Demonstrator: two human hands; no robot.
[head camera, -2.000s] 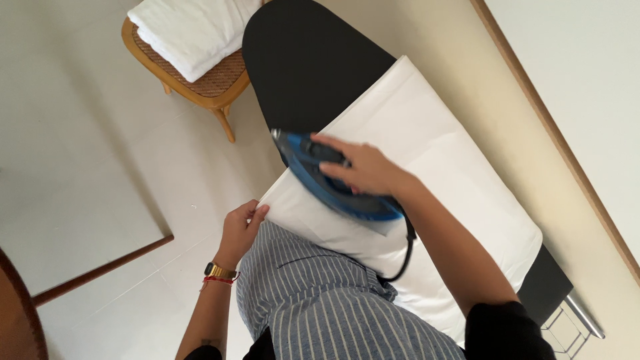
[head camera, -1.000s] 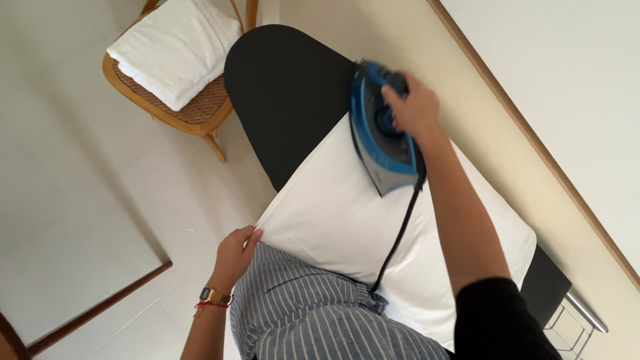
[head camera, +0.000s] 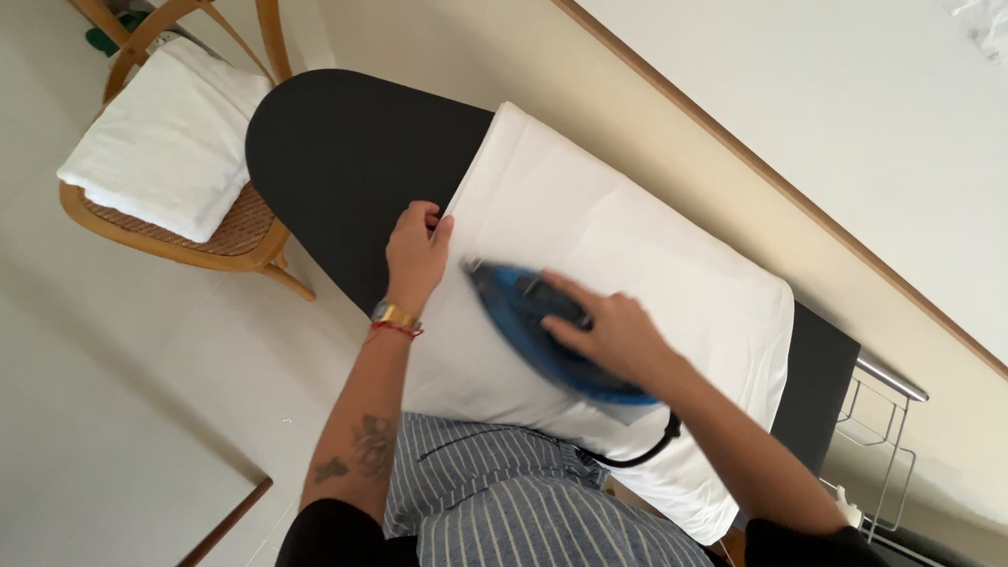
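A black ironing board (head camera: 354, 157) runs from upper left to lower right, with a white cloth (head camera: 630, 228) draped over its middle and hanging down on my side. My right hand (head camera: 610, 331) grips the handle of a blue and black clothes iron (head camera: 528, 331), which lies on the cloth and is blurred, its tip towards the upper left. The iron's black cord (head camera: 646, 457) curves down from its heel. At the cloth's left edge is my left hand (head camera: 420, 244), its thumb at the edge and its fingers curled over the board; whether it pinches the cloth is unclear.
Folded white cloths (head camera: 169, 142) rest on a wooden chair with a woven seat (head camera: 252, 224), beyond the board's rounded end. A wall with a wooden trim (head camera: 709, 126) runs along the board's far side. A wire rack (head camera: 890, 441) is at its square end.
My left hand has moved up along the cloth's left edge, from its near corner. The iron has gone from the cloth's far side back to its middle, and its tip has swung round to the left.
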